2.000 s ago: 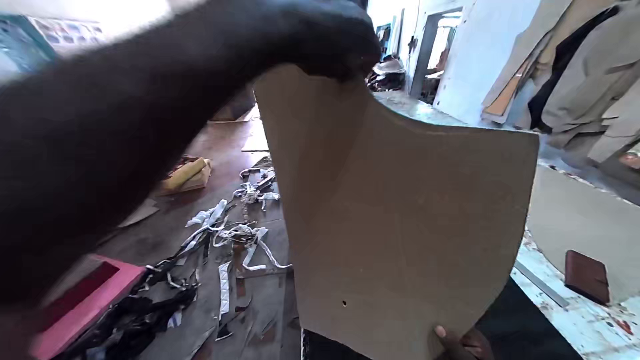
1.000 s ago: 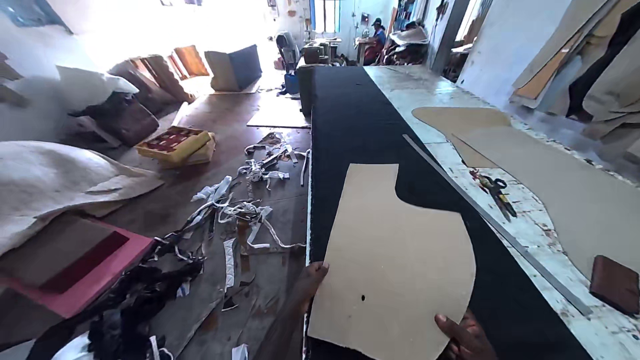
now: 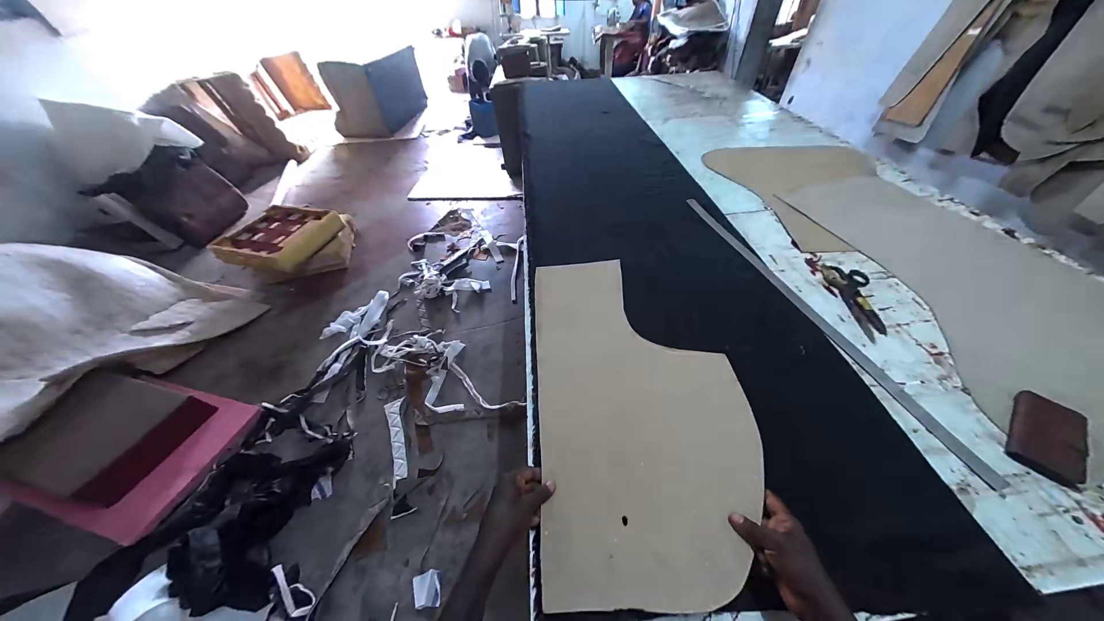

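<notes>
A tan cardboard pattern piece (image 3: pixel 647 448) with a curved cutout and a small dark hole lies on a long strip of black fabric (image 3: pixel 595 172), its straight side along the table's left edge. My left hand (image 3: pixel 524 500) grips that side near the bottom, thumb on top. On the curved right side, my right hand (image 3: pixel 776 543) holds the card's rim between thumb and fingers. Right of the fabric, a long metal ruler (image 3: pixel 849 345) lies diagonally, partly over the black fabric. Scissors (image 3: pixel 854 297) with dark handles rest on the white tabletop (image 3: pixel 768 228).
Larger cardboard patterns (image 3: pixel 975 259) and a brown leather wallet-like case (image 3: pixel 1047 438) lie at the right of the table. Fabric scraps (image 3: pixel 423 345), a yellow crate (image 3: pixel 280 241) and a pink-edged panel (image 3: pixel 172 466) are on the floor at left. A person sits far back.
The pattern piece was raised, then came down onto the black fabric and is now straight along the table's left edge. My left hand moved from its top to its lower left side.
</notes>
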